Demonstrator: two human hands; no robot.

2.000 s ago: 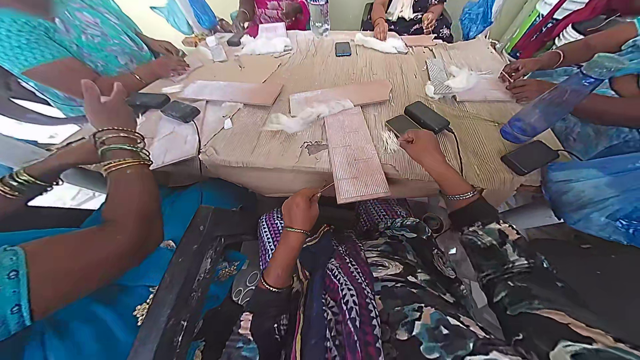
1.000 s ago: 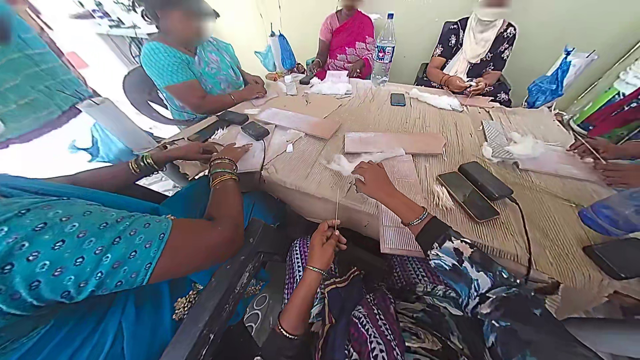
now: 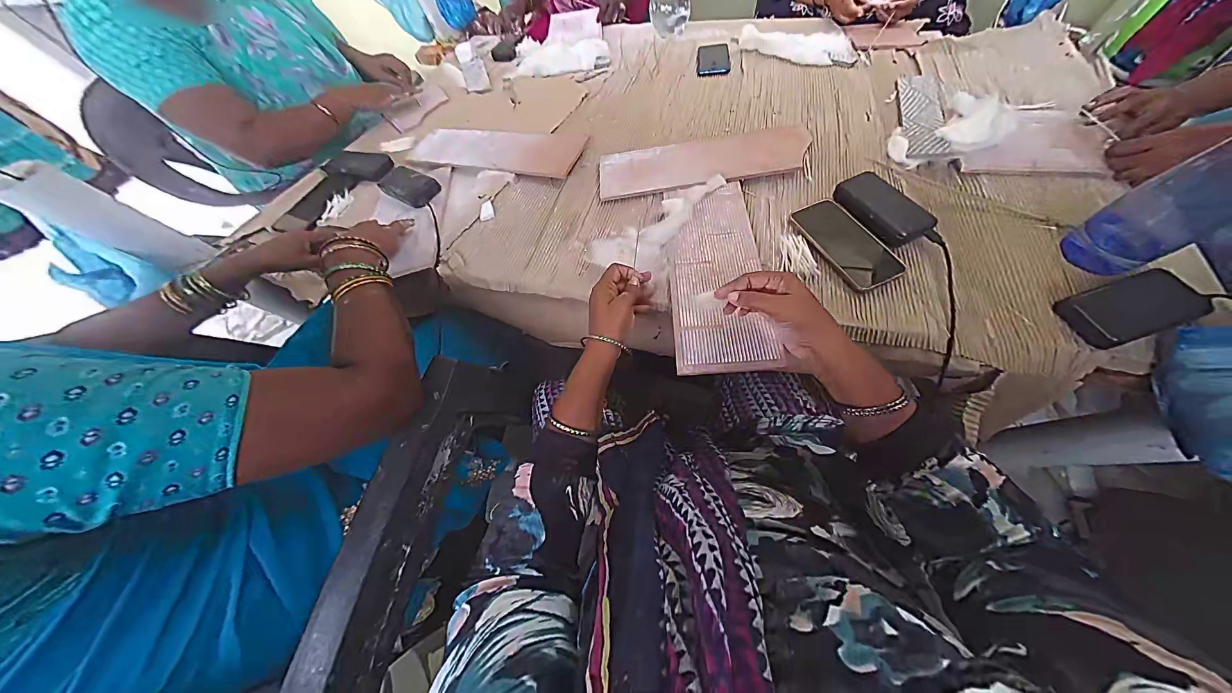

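My left hand (image 3: 618,296) is pinched on a thin stick that points up from its fingertips, left of a ridged pinkish board (image 3: 722,279). This board lies lengthwise at the table's near edge. Over the board's right side is my right hand (image 3: 775,306), its thumb and forefinger pinched together on what looks like a small tuft of white cotton. A loose strip of white cotton (image 3: 664,226) lies across the board's far end and the table to its left. Another flat pinkish board (image 3: 707,162) lies crosswise just beyond.
A smartphone (image 3: 847,245) and a black power bank (image 3: 885,207) with a cable lie right of the board, by a bundle of white wicks (image 3: 797,252). At my left sits a co-worker, whose hands (image 3: 366,241) are at the table edge. Other people work around the corrugated-cardboard-covered table (image 3: 539,250).
My right hand has moved from the cotton at the board's far end back toward me, over the board. The view has tilted down.
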